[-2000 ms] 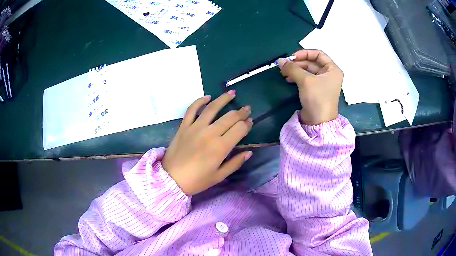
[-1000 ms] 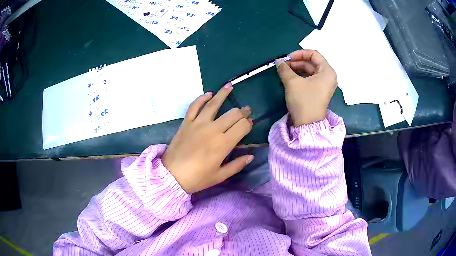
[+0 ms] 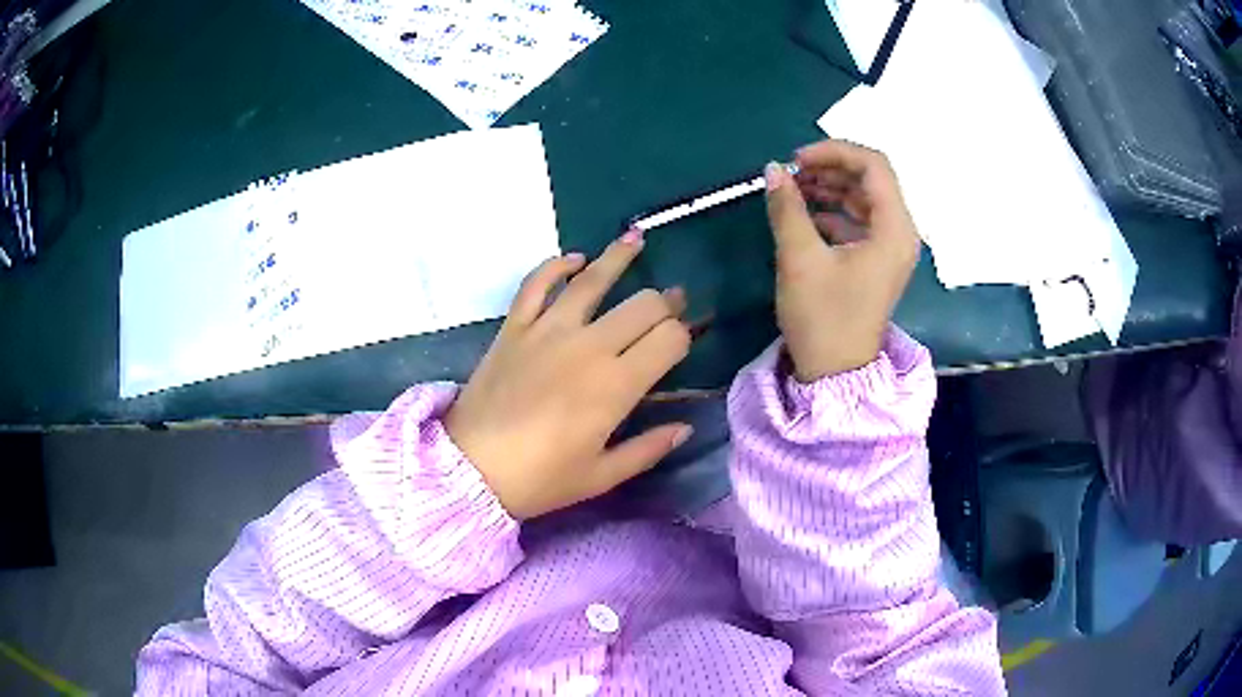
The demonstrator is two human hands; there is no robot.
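Note:
A thin white adhesive strip (image 3: 702,206) lies along the far edge of a black frame (image 3: 677,211) on the dark green mat. Most of the frame is hard to see against the mat and partly under my left hand. My left hand (image 3: 572,375) is spread, with a fingertip touching the strip's left end and nothing held. My right hand (image 3: 847,252) pinches the strip's right end between thumb and finger. A white die-cut tape sheet (image 3: 368,279) with a band of blue print lies left of my hands.
A second printed sheet (image 3: 477,55) lies at the back. White waste paper (image 3: 988,164) lies at right, with a black frame (image 3: 888,41) on its far part. Clear plastic (image 3: 1124,123) is at far right. Taped frames (image 3: 19,204) are at far left. A blue-grey stool (image 3: 1042,531) and another person's sleeve (image 3: 1165,443) are lower right.
My left fingertip has moved onto the strip's left end. My right hand has shifted slightly, its wrist nearer my left hand. The blue print on the strip no longer shows along its right part.

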